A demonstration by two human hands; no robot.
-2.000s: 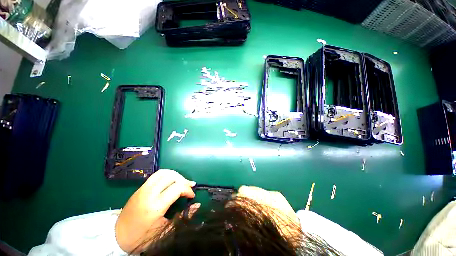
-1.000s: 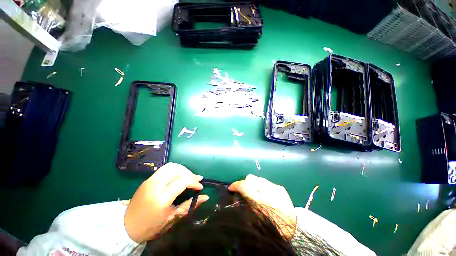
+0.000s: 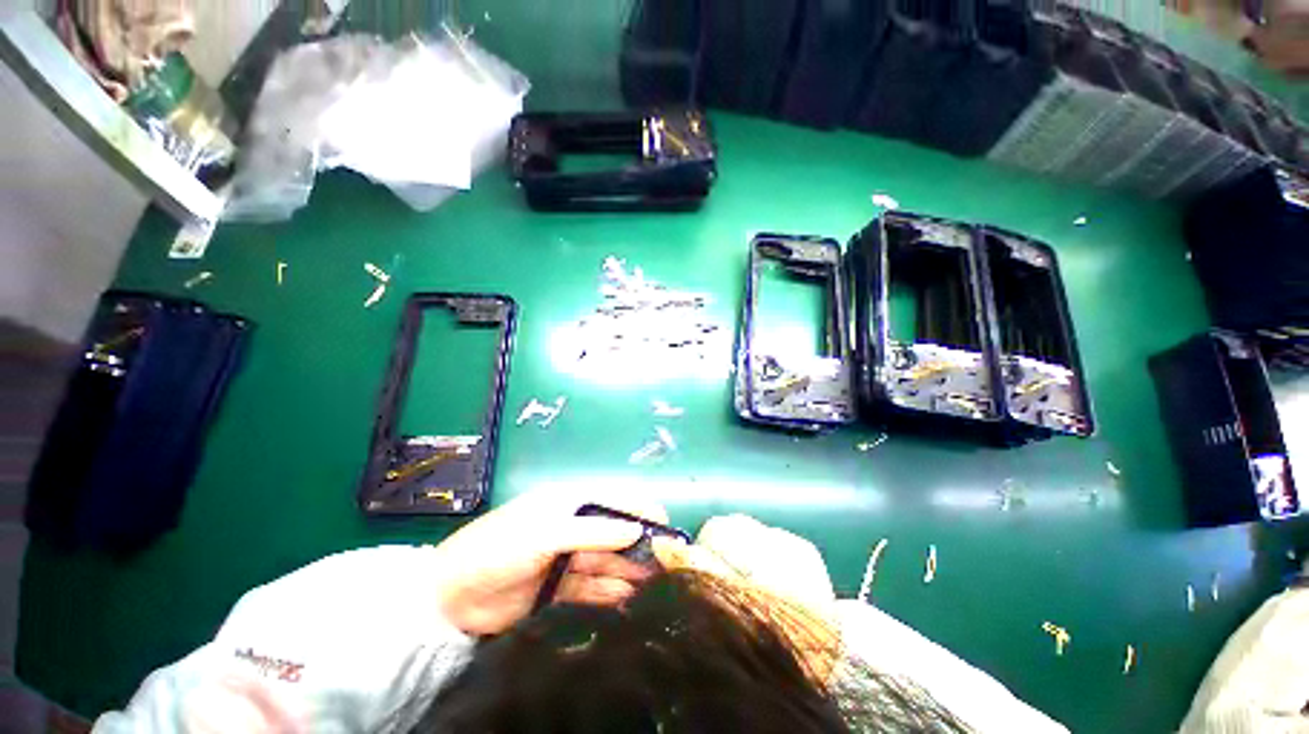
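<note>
A dark phone middle frame (image 3: pixel 620 515) is held near the bench edge, mostly covered by my fingers and hair. My left hand (image 3: pixel 524 556) is closed around its left side, with fingers across the window. My right hand (image 3: pixel 768 564) is at its right end; the fingertips are partly hidden by hair, and no tool can be made out. Another middle frame (image 3: pixel 388 409) lies alone on the green mat, left of centre. A loose pile of thin white strips (image 3: pixel 646 333) lies at the centre.
Frame stacks (image 3: pixel 933 399) stand right of centre, another stack (image 3: pixel 615 184) at the top. Dark frame piles (image 3: pixel 144 416) lie far left and at right (image 3: pixel 1213 430). Racked frames (image 3: pixel 847 72) line the far side. Clear bags (image 3: pixel 416 115) lie upper left. Stray strips dot the mat (image 3: pixel 861 480). A person's sleeve (image 3: pixel 1263 667) shows lower right.
The view has tilted up, showing more of the racked frames. My left hand has moved over the held frame and its fingers now cover more of the window. The hands are closer together.
</note>
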